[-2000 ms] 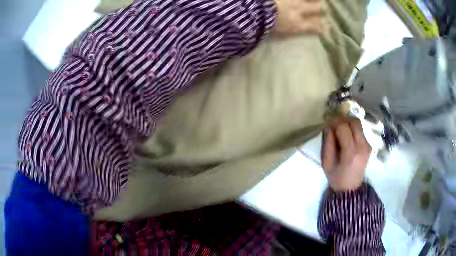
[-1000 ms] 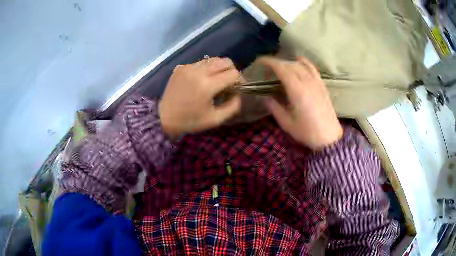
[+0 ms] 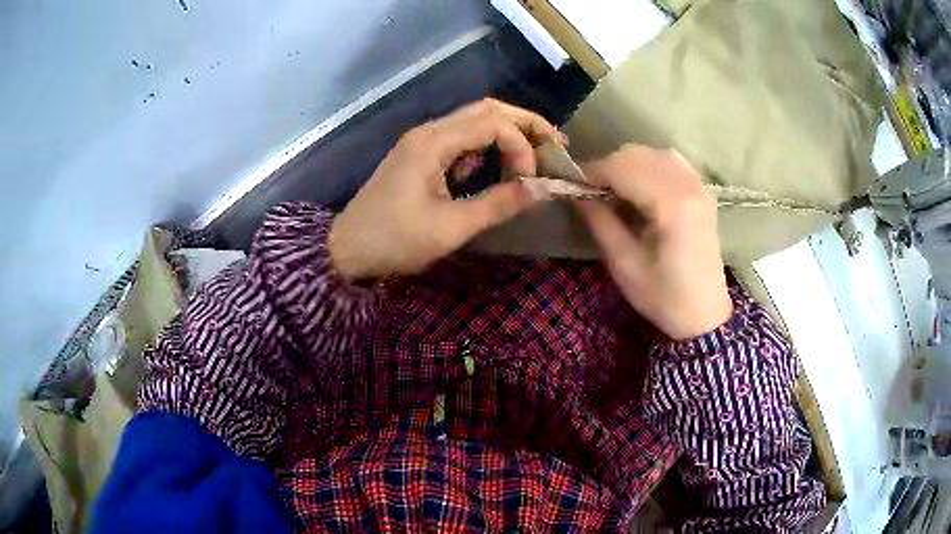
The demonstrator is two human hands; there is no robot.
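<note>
A large khaki garment panel (image 3: 740, 99) lies over the table at the upper right and reaches down to my hands above my lap. A seam with a frayed edge runs along it from my hands toward the machine's needle area (image 3: 853, 224). My left hand (image 3: 433, 193) pinches the cloth edge between thumb and fingers, with a small folded flap standing up. My right hand (image 3: 662, 229) grips the same edge just to the right, close to my left fingertips. The fingers hide part of the edge.
The white table (image 3: 845, 313) with its wooden edge is at the right, with the machine head (image 3: 918, 188) at the far right. More khaki cloth (image 3: 63, 448) hangs at the lower left. A checked apron (image 3: 448, 480) covers my lap. A pale surface (image 3: 156, 104) fills the upper left.
Both hands have left the needle area and table and come together above my lap. The cloth has moved off my lap toward the upper right. Over the last second, a small flap has turned up between my fingers.
</note>
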